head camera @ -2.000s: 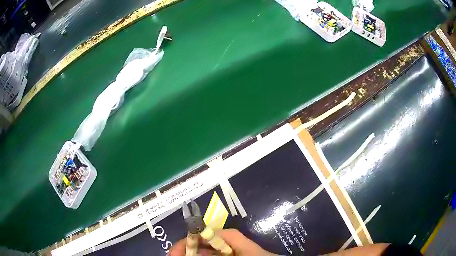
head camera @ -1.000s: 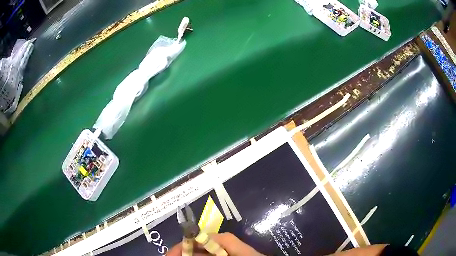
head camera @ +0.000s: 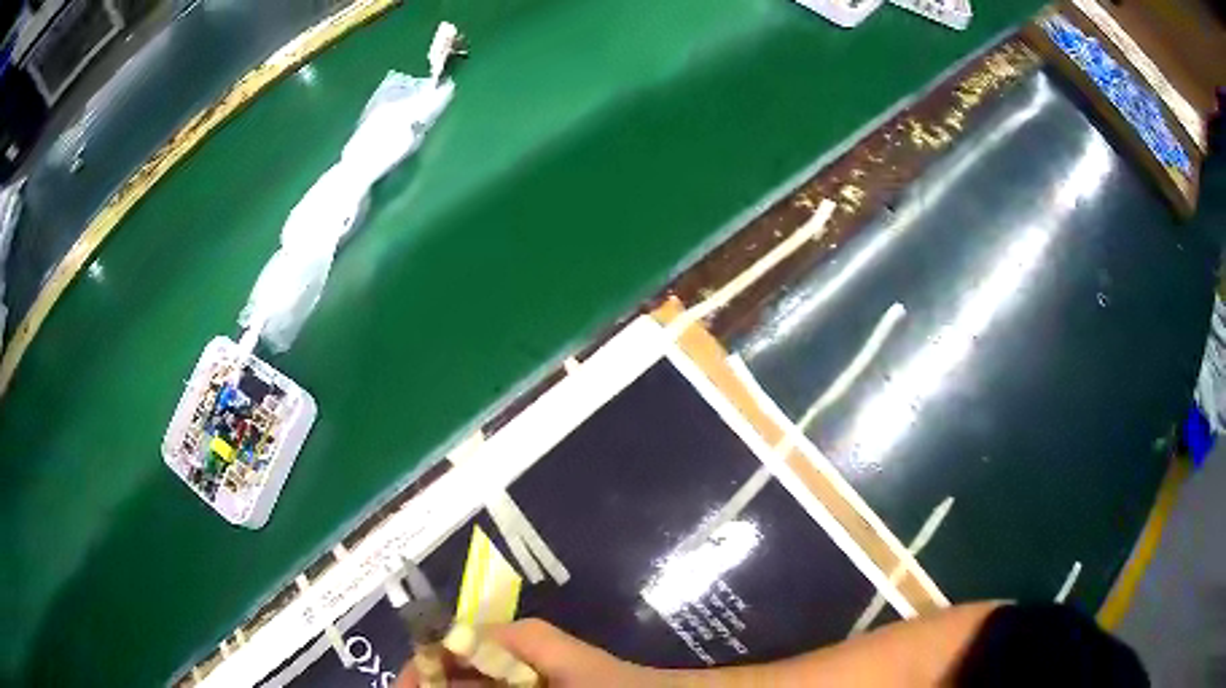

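Note:
My right hand (head camera: 545, 655) enters at the bottom edge, cut off by it, and holds pliers (head camera: 428, 618) with dark jaws and cream handles. The jaws point up over the printed sheet and hold nothing that I can see. My left hand is not in view. An open white housing (head camera: 242, 433) with a circuit board and small coloured parts lies on the green belt at the left. A crinkled clear bag (head camera: 334, 202) runs from it up to a white plug (head camera: 444, 50).
The black printed sheet (head camera: 605, 470) is taped to the dark bench (head camera: 995, 363). More white housings (head camera: 844, 8) are cut off at the top edge. A tray with small blue pieces (head camera: 1129, 83) is at the upper right. A yellow-edged rail borders the belt's far side.
The view has shifted, so the two far housings are now mostly cut off at the top and the blue-piece tray shows more. The pliers appear lower and further left, still held.

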